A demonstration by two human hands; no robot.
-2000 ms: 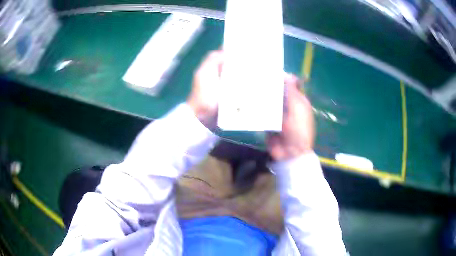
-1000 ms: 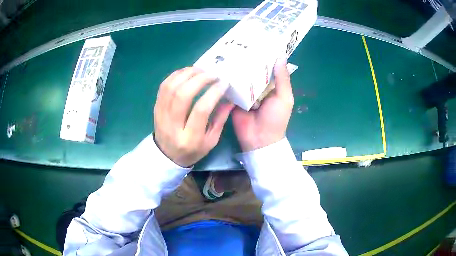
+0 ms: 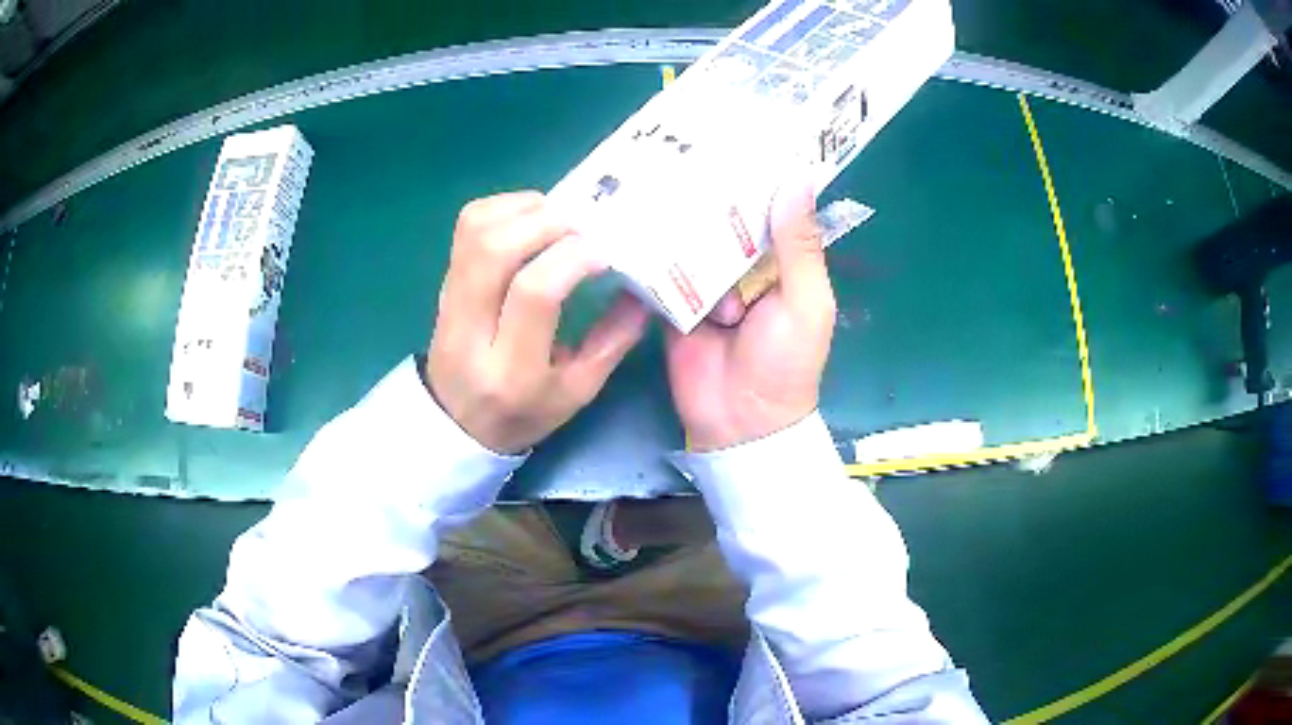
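Note:
A long white printed carton (image 3: 751, 142) is held tilted above the green bench, its near corner towards me and its far end cut off by the top edge. My left hand (image 3: 524, 319) is at its near left corner, with fingers bent against the edge; the fingertips are partly hidden. My right hand (image 3: 758, 333) grips it from the right, thumb on the side face. A tan-edged piece (image 3: 760, 281) with a pale, pointed tip sticks out beside the right thumb, under the carton. The near end face is hidden.
A second printed carton (image 3: 238, 283) lies at the left of the green bench (image 3: 383, 283). A white strip (image 3: 918, 441) lies along the near yellow tape (image 3: 992, 456). A dark upright tool (image 3: 1253, 305) stands at the right. A metal rail (image 3: 468, 54) borders the far side.
The carton, first upright and blurred, is now tilted to the upper right with its print showing. My left hand has moved to its near corner. The tan-edged piece has come into view.

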